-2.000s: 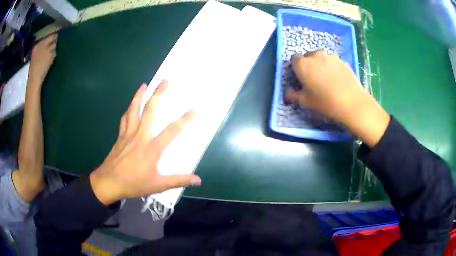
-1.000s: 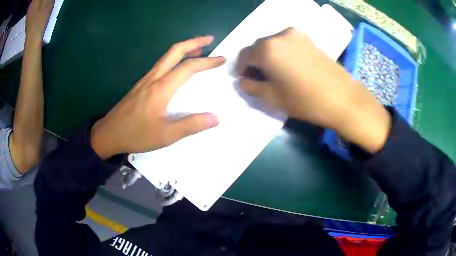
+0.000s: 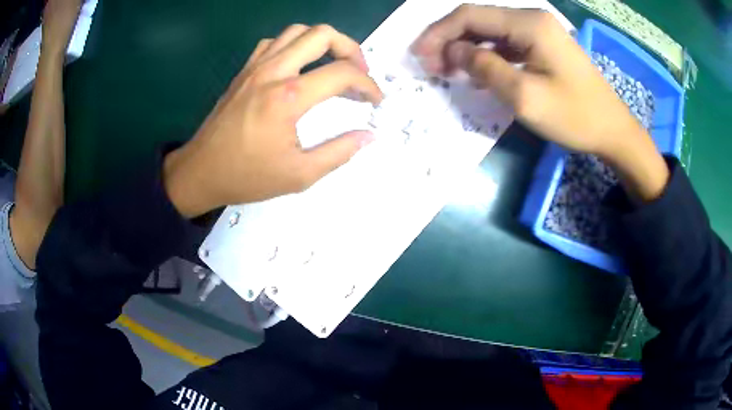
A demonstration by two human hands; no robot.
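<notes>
Two white power strips (image 3: 353,220) lie side by side, back face up, slanting across the dark green bench. Several small grey plugs (image 3: 419,83) lie loose on their backs between my hands. My left hand (image 3: 277,120) is over the left edge of the strips, fingers bent, fingertips at the white surface; whether it pinches a plug cannot be told. My right hand (image 3: 522,68) is above the upper part of the strips, fingers curled and slightly blurred; its fingertips' contents are unclear. The blue parts tray (image 3: 544,188) with grey plugs is beside my right wrist.
White cord loops (image 3: 269,308) hang at the strips' near end. Another person's arm (image 3: 40,152) is at the left, by a white strip (image 3: 28,60). A red crate (image 3: 586,391) is below the bench edge at right. A pale strip (image 3: 642,32) borders the bench at upper right.
My right hand has gone from the tray to the strips, then farther up them. Loose plugs now show on the white backs. My left hand's fingers have bent inward. Strips and tray appear shifted rightward.
</notes>
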